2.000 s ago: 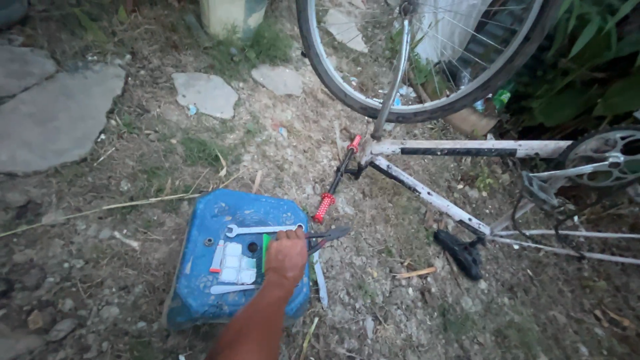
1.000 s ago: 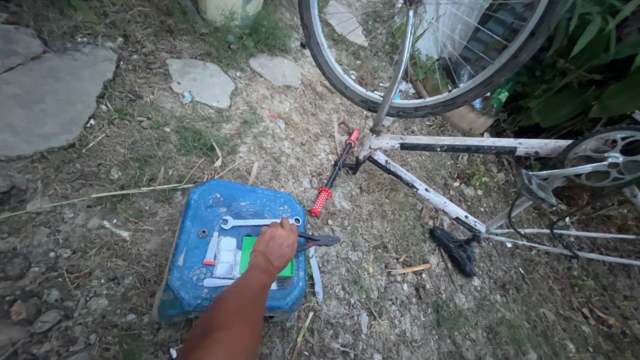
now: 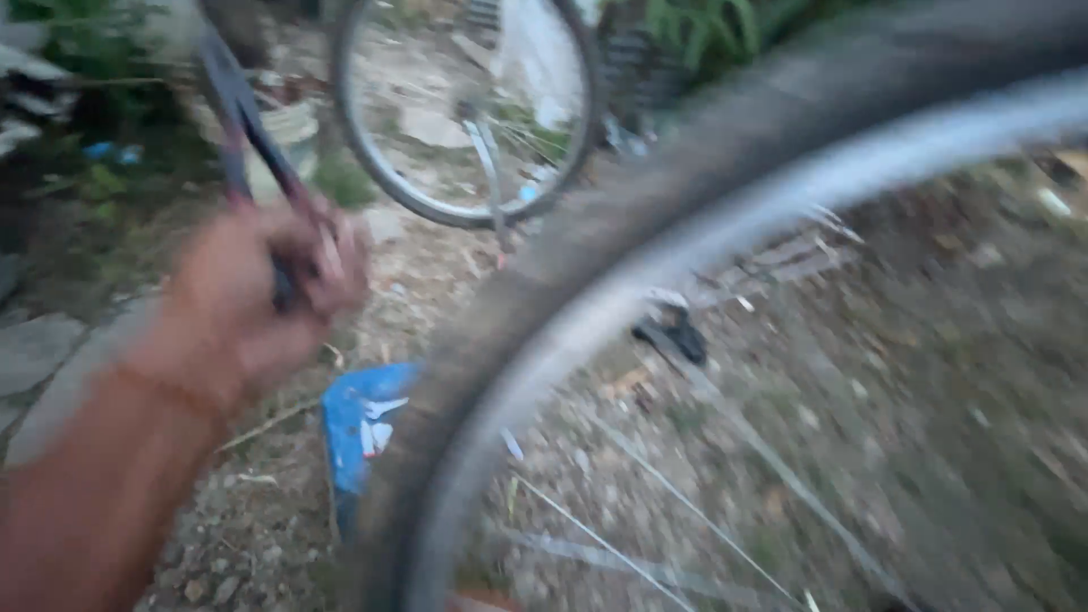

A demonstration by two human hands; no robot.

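My left hand (image 3: 272, 272), raised at the left and blurred, is closed around dark pliers (image 3: 242, 110) that point upward, their upper end near the top edge. Just right of the hand, a bicycle wheel with a dark tyre (image 3: 544, 280) and silver rim (image 3: 612, 314) fills the near foreground. Behind it stands the bicycle's other wheel (image 3: 374, 166). Below the hand is a blue plastic stand (image 3: 340, 433), partly covered by the near tyre, with white items (image 3: 374, 433) on it. My right hand is not seen; a small reddish-brown patch at the bottom edge cannot be made out.
A black pedal (image 3: 676, 336) shows through the near wheel, beyond its thin spokes (image 3: 595, 535). A pale bucket (image 3: 285, 140) stands behind the pliers. Flat stones (image 3: 38, 348) lie at the left on rough ground. Green leaves (image 3: 705, 30) hang at the top.
My left hand has lifted from the blue stand with the pliers in it. The view has shifted strongly, and the near wheel now fills much of it.
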